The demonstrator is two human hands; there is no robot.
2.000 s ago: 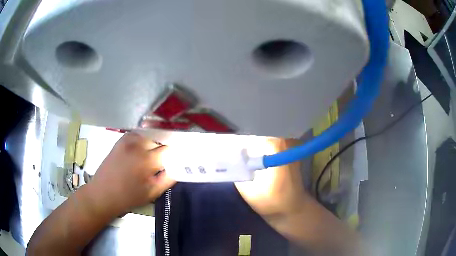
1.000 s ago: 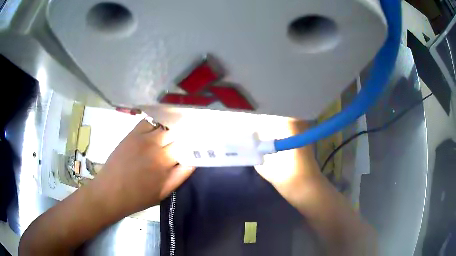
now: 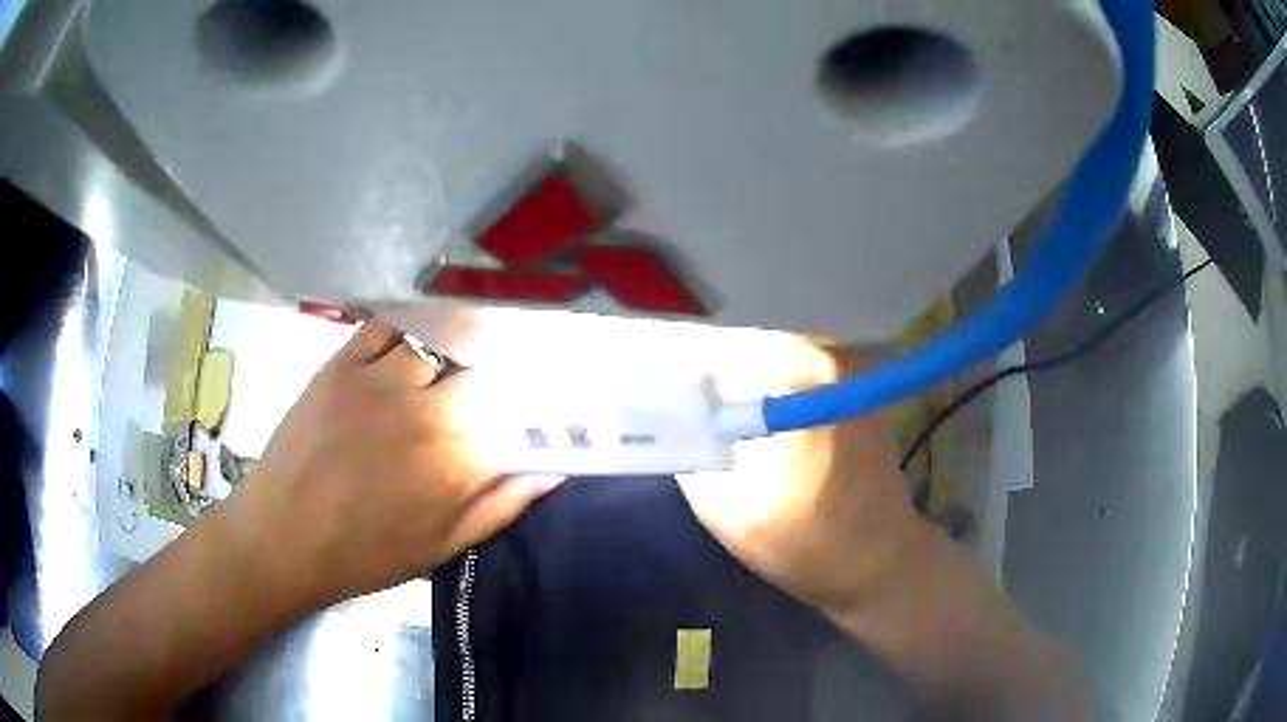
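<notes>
The dark workpiece (image 3: 607,592) runs from under the sewing machine head (image 3: 565,127) to the bottom edge of the frame. A zipper (image 3: 467,635) with pale teeth lies along its left edge, and a small yellow tag (image 3: 693,659) is on it. My left hand (image 3: 374,459) is at the fabric's upper left, fingers partly hidden by the white light bar (image 3: 600,423). My right hand (image 3: 805,494) is at its upper right, glaringly lit, its fingers hidden behind the bar and head. Whether either hand grips or only presses the fabric cannot be told.
A blue air hose (image 3: 974,339) curves from the bar up the right side. A black cable (image 3: 1044,364) crosses the grey metal plate (image 3: 1094,522) at right. Yellow masking tape (image 3: 213,389) and small parts are at left. A screen edge (image 3: 1256,155) is at upper right. Dark fabric lies far left.
The machine head appears higher in the picture than two seconds ago. Since one second ago, my right hand and the tagged fabric have shifted slightly left in view, and the left thumb lies along the fabric.
</notes>
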